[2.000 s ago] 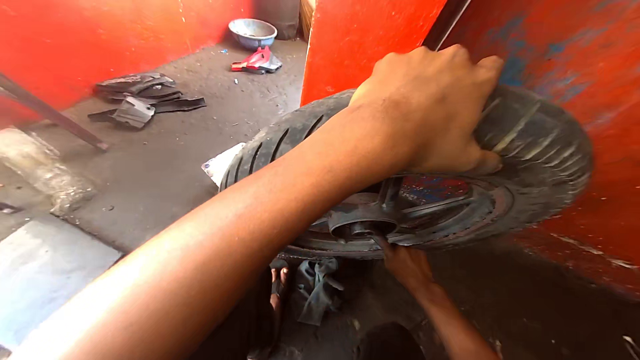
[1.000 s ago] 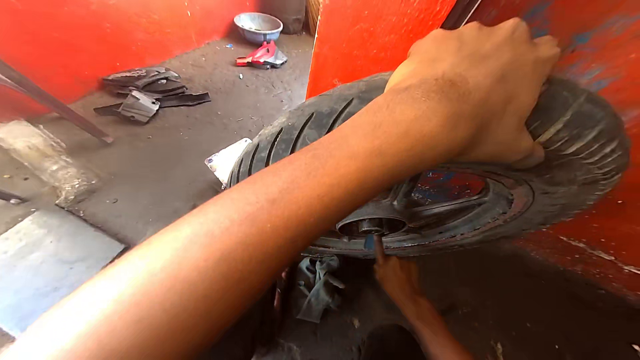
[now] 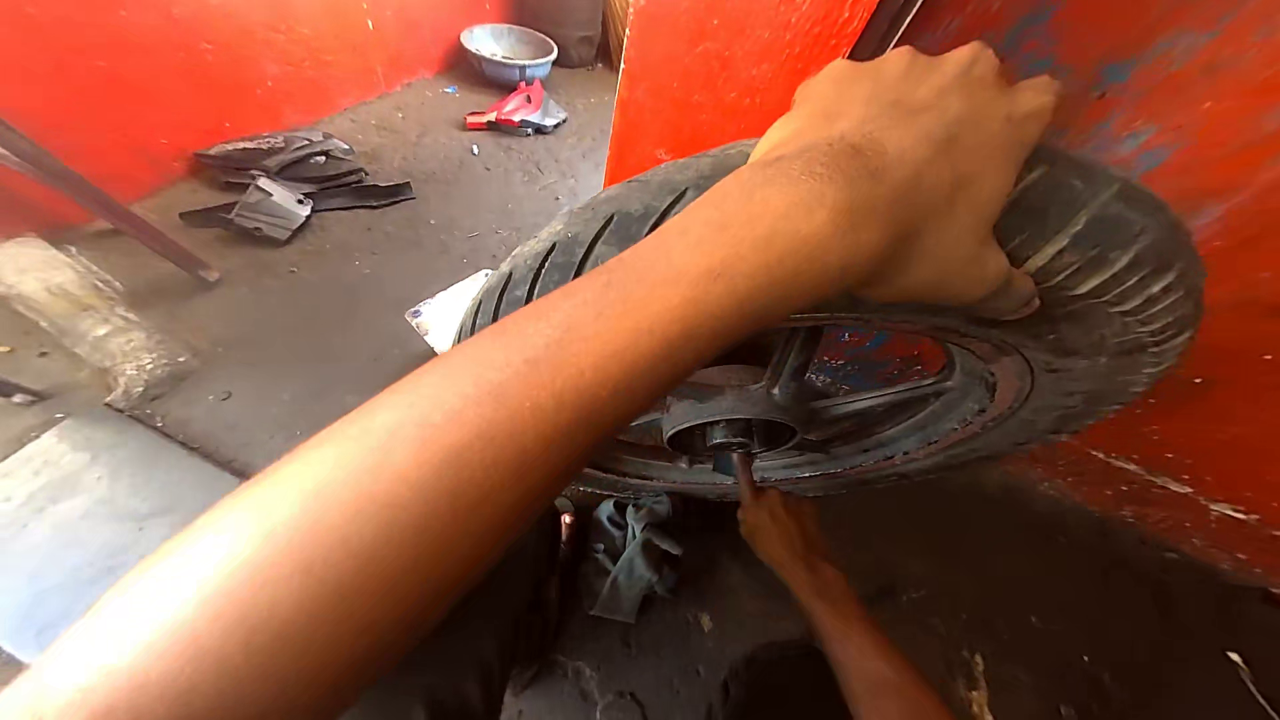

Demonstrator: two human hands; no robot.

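A motorcycle wheel with a black rubber tyre (image 3: 1090,270) and a dark spoked alloy rim (image 3: 880,400) stands tilted in front of me. My left hand (image 3: 910,180) is clamped over the top of the tyre, its thumb on the near sidewall; my left forearm crosses the view and hides part of the wheel. Below the open hub (image 3: 732,432), my right hand (image 3: 785,530) has one finger extended up to the hub's lower edge. Its other fingers look curled and are in shadow. A small dark bluish patch shows beside that fingertip.
Behind the wheel rises a red painted wall (image 3: 700,80). A grey cloth (image 3: 630,560) lies on the floor beneath it. Dark plastic panels (image 3: 290,180), a red and grey fairing piece (image 3: 520,108) and a metal basin (image 3: 508,52) lie farther back. A pale slab (image 3: 90,510) is at left.
My right hand's finger was farther into the hub two seconds ago and now sits at its lower edge. My left hand has kept its hold on the tyre. The view has shifted slightly.
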